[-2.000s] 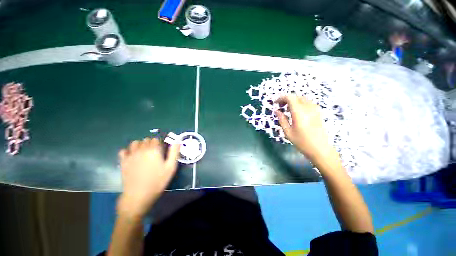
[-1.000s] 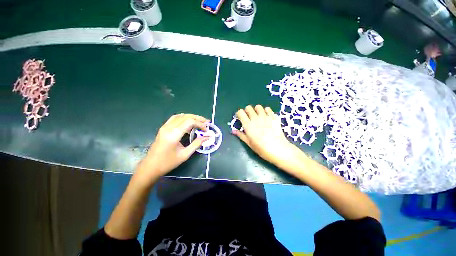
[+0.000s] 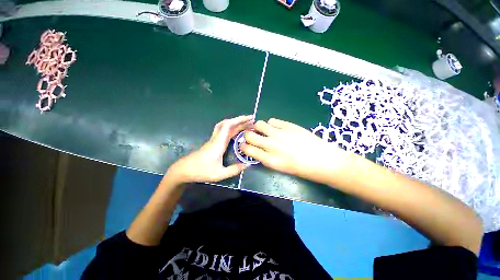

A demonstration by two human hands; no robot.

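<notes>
A white cylindrical housing (image 3: 240, 149) stands on the dark green bench at the white seam, its round mouth facing up. My left hand (image 3: 211, 156) grips its left side, with the fingers at the back and the thumb at the front. My right hand (image 3: 282, 147) lies over the housing's mouth from the right, fingertips at the opening. It covers most of the mouth, and I cannot see whether a bracket is under the fingers. The pile of white brackets (image 3: 351, 117) lies to the right, partly behind my right forearm.
A large clear plastic bag (image 3: 466, 136) lies at the far right. Pink brackets (image 3: 52, 63) lie at the left. Beyond the pale metal strip (image 3: 236, 33) several white housings stand, one (image 3: 180, 19) at the strip and one (image 3: 322, 15) on the green belt.
My right hand has moved left from beside the pile onto the housing, where it earlier had a white bracket at its fingertips. My left hand has opened wider around the housing's side. The view has shifted.
</notes>
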